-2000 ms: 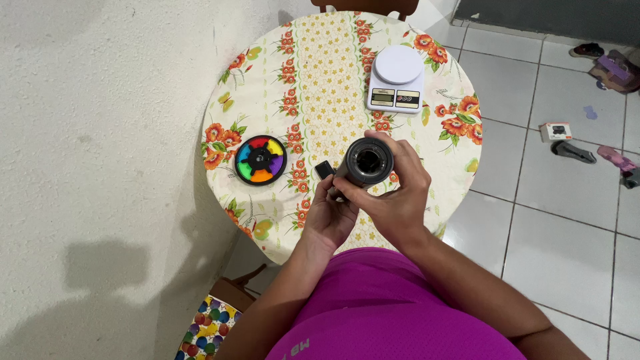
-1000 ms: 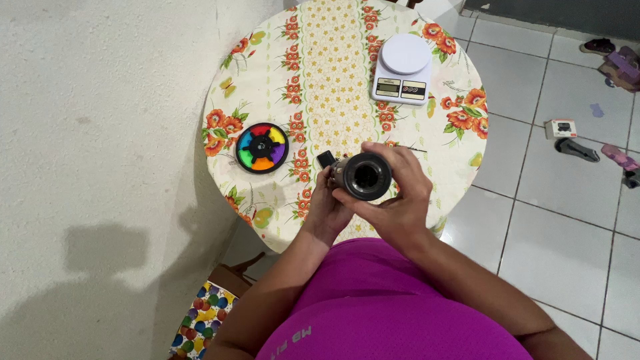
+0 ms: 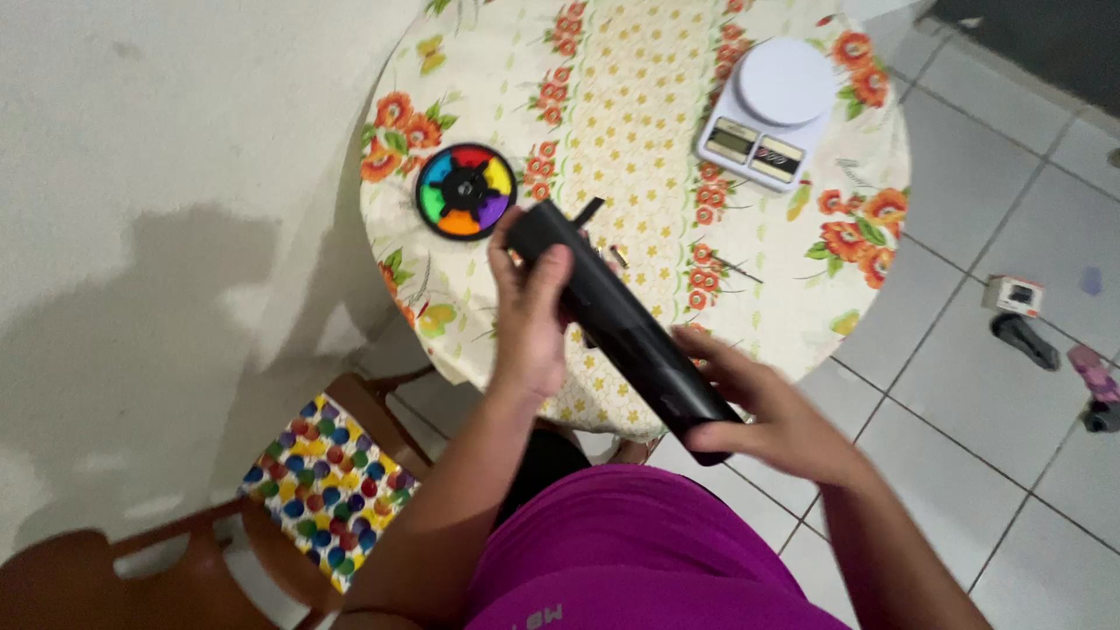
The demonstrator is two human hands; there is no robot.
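Observation:
A black cylindrical device (image 3: 626, 328) is held at a slant over the near part of the table. My left hand (image 3: 535, 302) grips its upper left end, with the thumb across the top. Around its lower right end are the thumb and fingers of my right hand (image 3: 752, 402), slightly blurred. A short black strap or tab (image 3: 590, 212) shows beside the cylinder's upper end; whether it is joined to the cylinder I cannot tell. Small metallic items (image 3: 619, 255) show just right of the cylinder, partly hidden by it. A thin dark stick-like item (image 3: 739, 268) lies farther right.
On the round table's floral cloth (image 3: 647, 114) are a colour-segmented disc toy (image 3: 466, 192) at left and a white kitchen scale (image 3: 770, 114) at upper right. A wooden chair (image 3: 175, 569) holds a dotted bag or cloth (image 3: 332, 490). A small box (image 3: 1015, 296) and other items lie on the tiled floor.
The cylinder, seen end-on before, now lies sideways across the view. My right hand has moved to its lower end, my left to its upper end.

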